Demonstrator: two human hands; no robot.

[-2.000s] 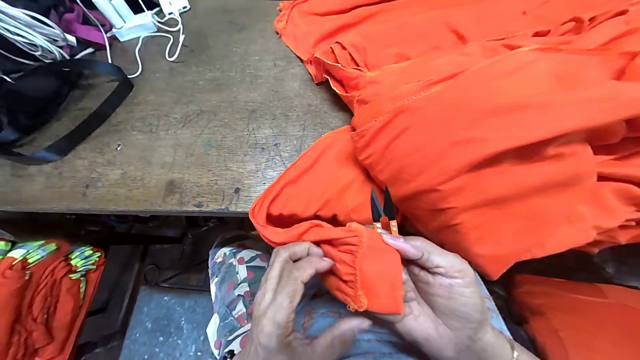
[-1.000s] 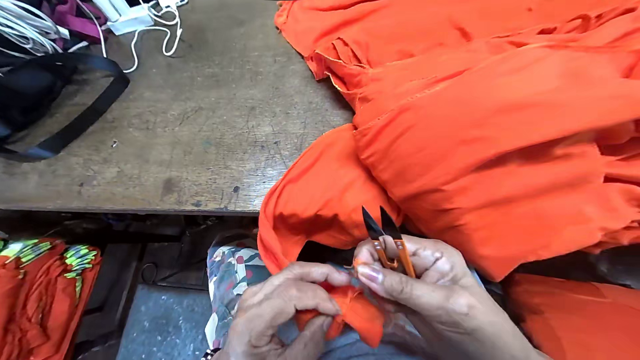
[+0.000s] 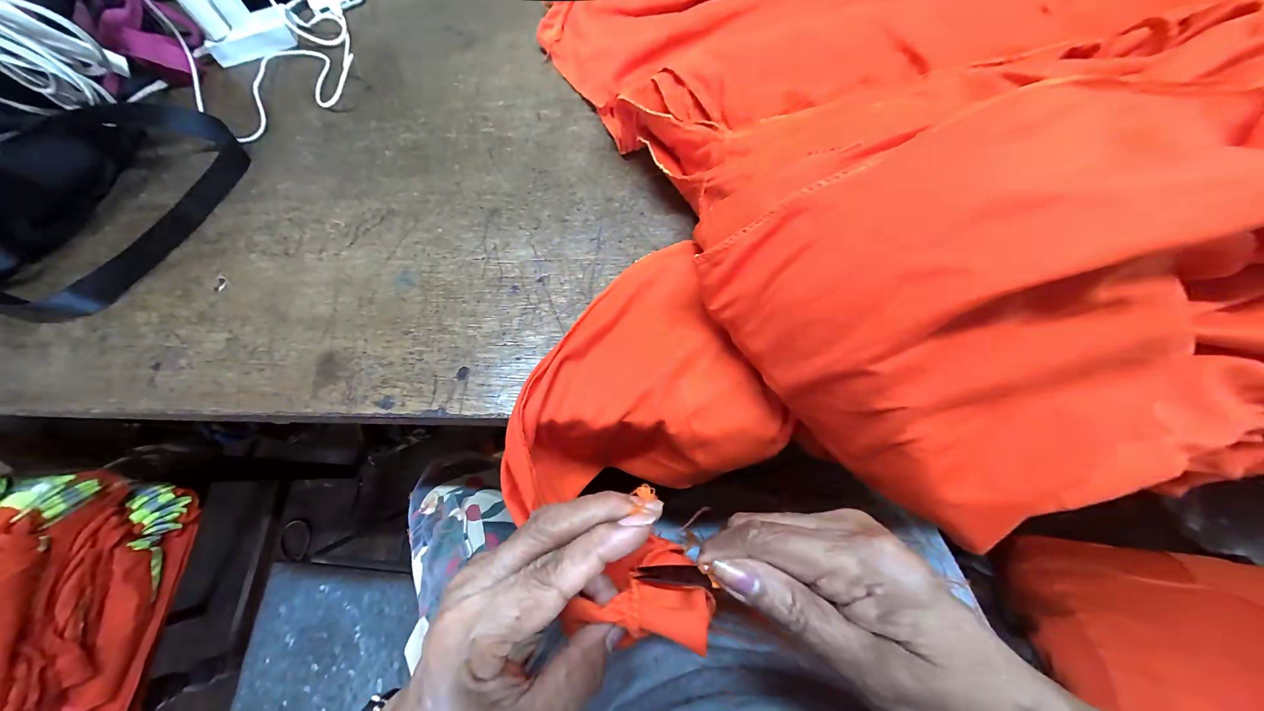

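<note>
Near the bottom centre, my left hand (image 3: 538,592) pinches a gathered part of the orange fabric (image 3: 652,607), with a tuft of orange thread at its fingertips. My right hand (image 3: 829,583) grips a pair of thread snips (image 3: 671,576), whose dark blades point left against that fabric. The handles are mostly hidden by the fingers, and whether the blades are parted is unclear. A fold of orange cloth (image 3: 642,375) hangs over the table edge just above my hands, beside the large orange pile.
A large pile of orange cloth (image 3: 938,267) covers the right of the wooden table (image 3: 395,227). White cables (image 3: 49,54) and a black strap (image 3: 188,212) lie at the upper left. Orange pieces with yellow-green trim (image 3: 79,583) sit lower left; more orange cloth (image 3: 1145,622) lies lower right.
The snips, upright in my right hand a second ago, now point left against the fabric. My right hand has turned over. My left hand still holds the fabric.
</note>
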